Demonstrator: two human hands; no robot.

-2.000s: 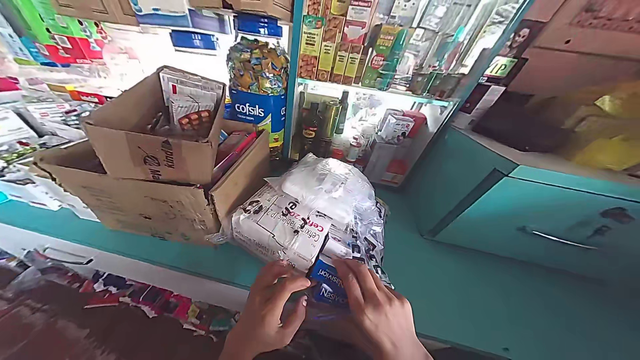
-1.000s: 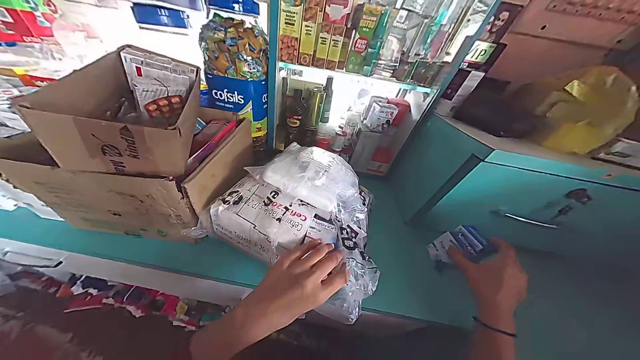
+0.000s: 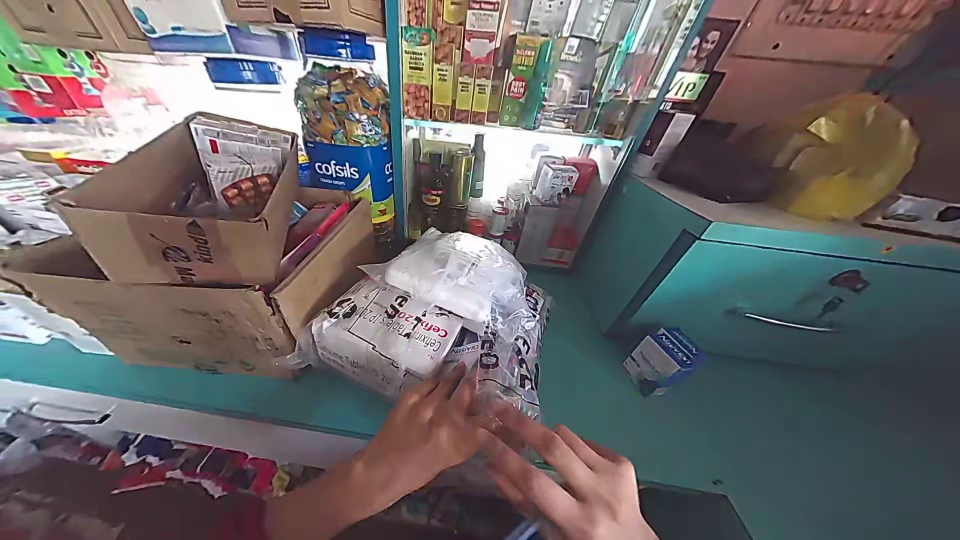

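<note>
A clear plastic bag [image 3: 457, 274] packed with white medicine cartons [image 3: 390, 330] lies on the teal counter. My left hand [image 3: 431, 424] is on the bag's near edge, fingers bent against the plastic; whether it pinches the film cannot be told. Close by on the right, my right hand [image 3: 566, 472] reaches to the same edge with its fingers spread, slightly blurred, and its grip is unclear. A blue and white carton [image 3: 664, 360] stands on the counter to the right, apart from both hands. Part of a dark blue carton shows inside the bag near my left fingertips.
Two open cardboard boxes, the smaller [image 3: 180, 240] set in the larger [image 3: 142, 322], stand left of the bag. Behind are a Cofsils jar [image 3: 349, 161] and a glass-shelved cabinet [image 3: 517, 131]. A teal drawer unit [image 3: 780, 300] stands at the right, with a yellow plastic bag [image 3: 855, 161] on top.
A blue and white carton went from beside the bag to the counter on the right, where my right hand let it go. That hand is back at the bag's near edge.
</note>
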